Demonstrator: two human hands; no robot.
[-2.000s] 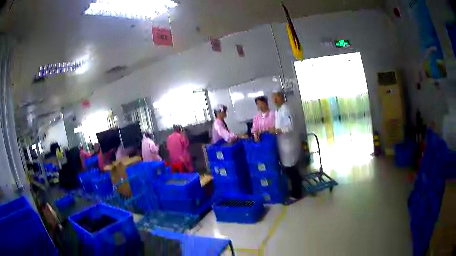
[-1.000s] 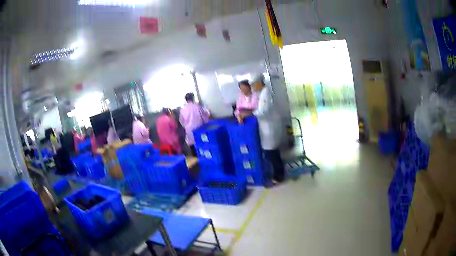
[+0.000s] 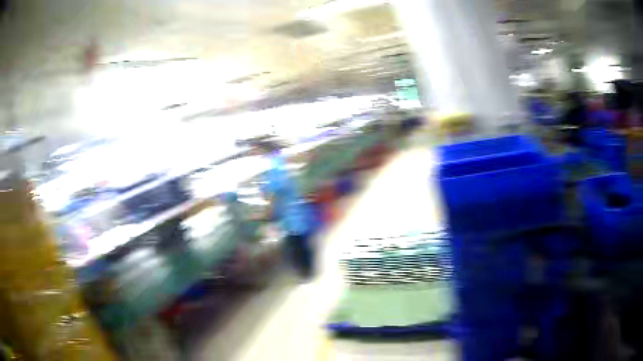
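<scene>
Neither of my hands is in the picture. The view is badly blurred. Nearest in front, stacked blue bins [image 3: 493, 197] stand at the right of centre, the upper one with its opening visible. Another blue bin [image 3: 610, 204] with a dark spot inside stands at the far right. A low light-green surface with a dark blue edge [image 3: 395, 310] lies left of the stack, with a speckled band behind it.
A person in a light blue smock [image 3: 285, 197] stands left of centre beside a pale aisle [image 3: 374, 201]. Blurred work lines [image 3: 176, 268] run along the left. A yellow-brown mass [image 3: 42, 282] fills the left edge. A white pillar [image 3: 462, 63] rises behind the bins.
The view has swung to another part of the floor. The bright doorway, the trolley and the people in pink and white by the stacked bins are gone from view. A person in light blue now shows.
</scene>
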